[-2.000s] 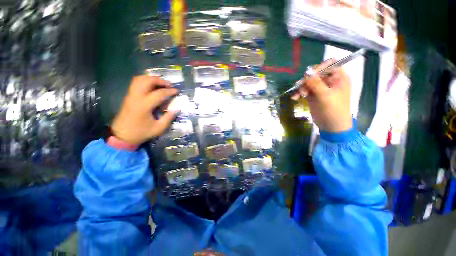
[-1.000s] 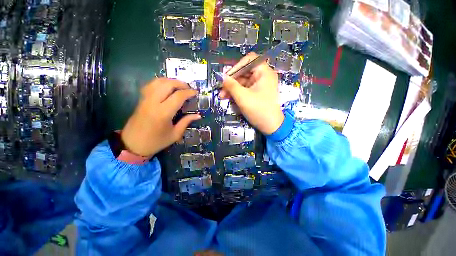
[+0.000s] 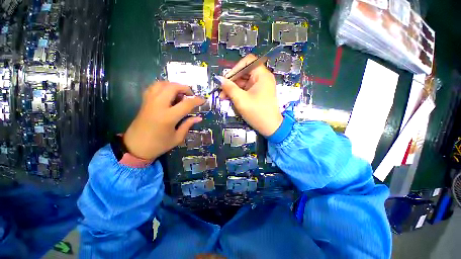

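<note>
The clear blister tray (image 3: 314, 30) lies in front of me with rows of circuit boards (image 3: 238, 35), silver with blue edges. My right hand (image 3: 255, 98) holds slim dark tweezers (image 3: 252, 66) pen-like, tips pointing down-left at a board in the left column. My left hand (image 3: 164, 119) is beside that board, fingers bent and thumb apart, fingertips at its left side. The board is mostly hidden by the fingers. I cannot tell whether the left fingers or the tweezer tips hold a small piece.
A large shiny mass of filled trays (image 3: 81, 91) stands at left. At right lie a white liner sheet (image 3: 373, 109), narrow paper strips (image 3: 409, 139) and a thick bagged stack of sticker sheets (image 3: 386, 33). A fan (image 3: 457, 189) shows at the right edge.
From two seconds ago, my right hand with the tweezers has moved left from beside the tray to over the boards. Since one second ago, my left index finger has shifted slightly toward the tweezer tips.
</note>
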